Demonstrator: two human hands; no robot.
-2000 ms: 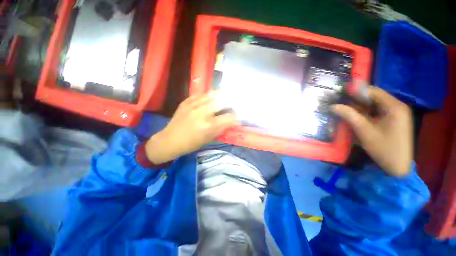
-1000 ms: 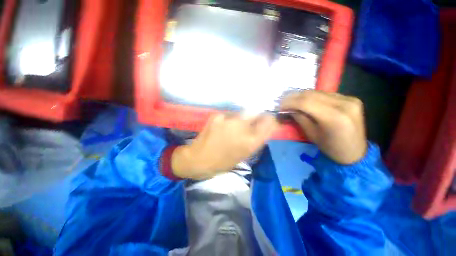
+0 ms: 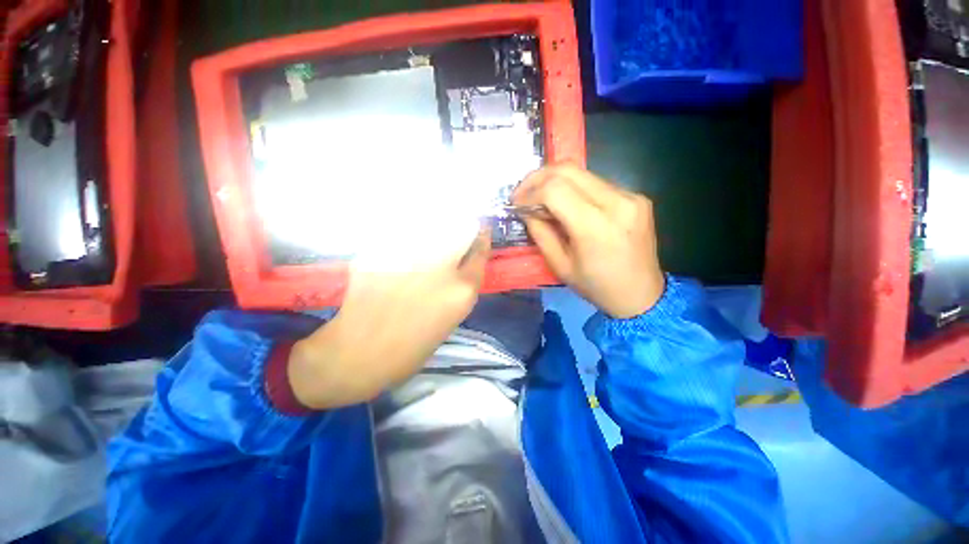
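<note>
An opened tablet (image 3: 491, 112) lies insides up in a red-orange foam tray (image 3: 247, 278). Its large silver battery (image 3: 351, 101) glares white. My right hand (image 3: 597, 236) holds thin tweezers (image 3: 523, 211) like a pen, their tip over the lower right part of the board. My left hand (image 3: 398, 308) reaches over the tray's lower edge, its fingertips at the board just left of the tweezers' tip. Glare partly washes out these fingers, and whether they hold a small part cannot be told.
A blue plastic bin (image 3: 696, 53) stands beyond the tray at the upper right. Another red tray with an open tablet (image 3: 53, 202) lies at the left, and one more (image 3: 866, 213) at the right edge. A pale sleeve (image 3: 53, 446) of another person shows at the lower left.
The view has shifted, so the tray sits further left and the right-hand tray shows more. My right hand has come from the tablet's right side to its lower right, beside my left hand.
</note>
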